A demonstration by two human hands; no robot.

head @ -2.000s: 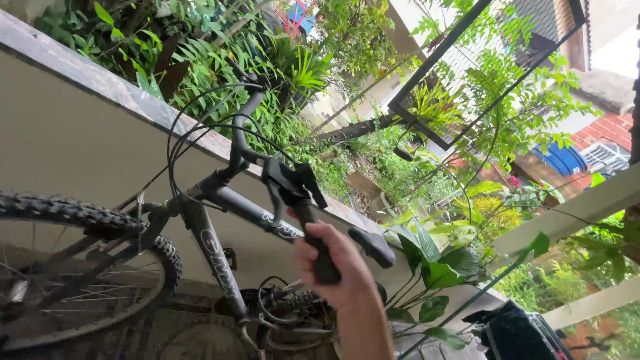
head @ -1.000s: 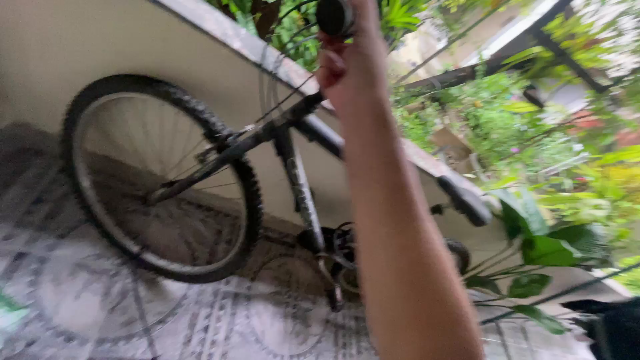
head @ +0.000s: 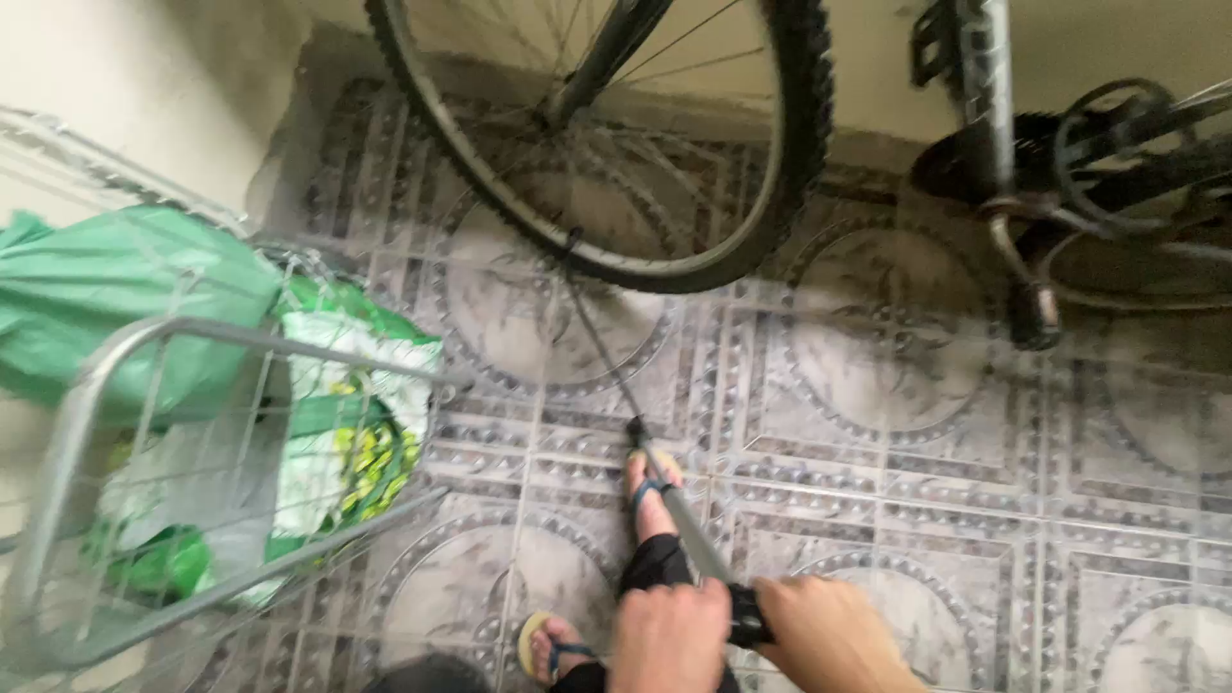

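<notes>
A bicycle pump with a grey barrel (head: 695, 539) runs down from my hands toward my sandaled foot (head: 650, 481). Both my left hand (head: 672, 630) and my right hand (head: 830, 630) are closed around its black top, side by side. From the pump's lower end a thin dark hose (head: 599, 342) reaches the bottom of the bicycle's front wheel (head: 674, 277), near the valve. The wheel stands on the patterned tile floor. Blur hides the exact joint between hose and valve.
At left, a metal wire cart (head: 260, 339) holds green and white plastic bags (head: 144, 298). The bicycle's crank and pedal (head: 1035, 313) jut out at upper right. My other sandaled foot (head: 553, 647) stands lower left of the pump, and a wall (head: 866, 58) runs behind the bicycle.
Two seconds ago one hand was on the handlebar grip; now both hands are on the pump. The view has swung down to the floor and front wheel.
</notes>
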